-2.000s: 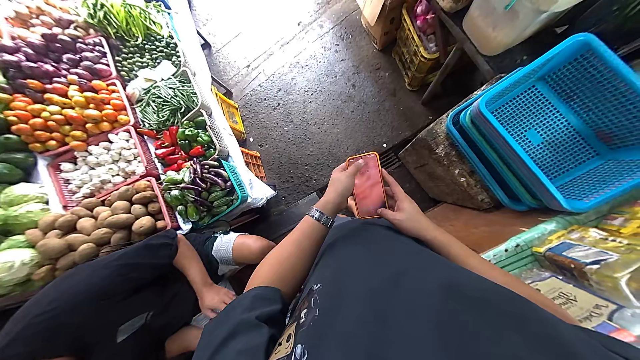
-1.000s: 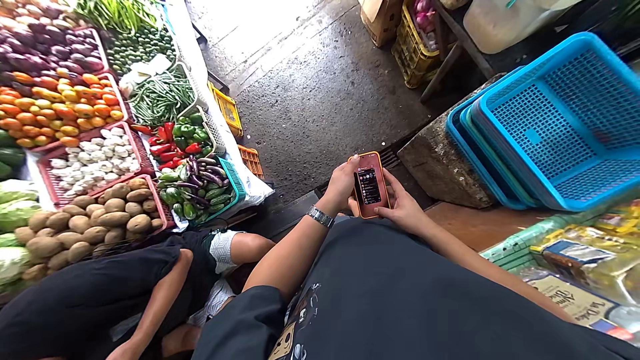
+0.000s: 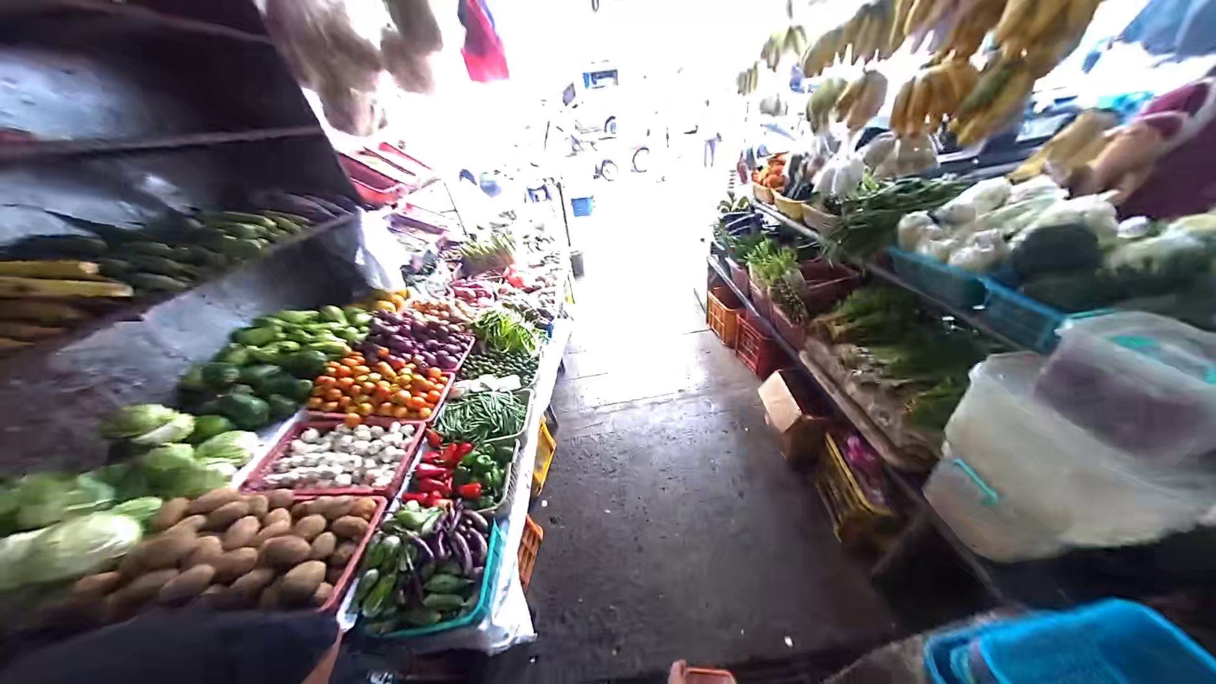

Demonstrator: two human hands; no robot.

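At the bottom edge, only a fingertip of my left hand [image 3: 677, 671] shows, against the corner of a smartphone in an orange-red case [image 3: 709, 675]. The rest of that hand and the phone's screen are cut off. My right hand is out of the frame. Left of the phone stands a vegetable stall: a teal crate of eggplants and green vegetables [image 3: 491, 570], a red crate of brown root vegetables [image 3: 372, 541], garlic bulbs [image 3: 347, 456], orange tomatoes [image 3: 380, 385] and red peppers [image 3: 437, 473].
A wet dark aisle [image 3: 655, 513] runs ahead to a bright street. Blue plastic baskets [image 3: 1092, 646], a yellow crate [image 3: 848, 499], a cardboard box [image 3: 793, 413] and translucent plastic containers [image 3: 1073, 465] line the right side. Bananas [image 3: 931, 95] hang above. Another person's dark sleeve [image 3: 190, 646] is at lower left.
The view has swung up strongly toward the aisle and street. My hands, fully in view before around the phone, have left the frame except for a fingertip.
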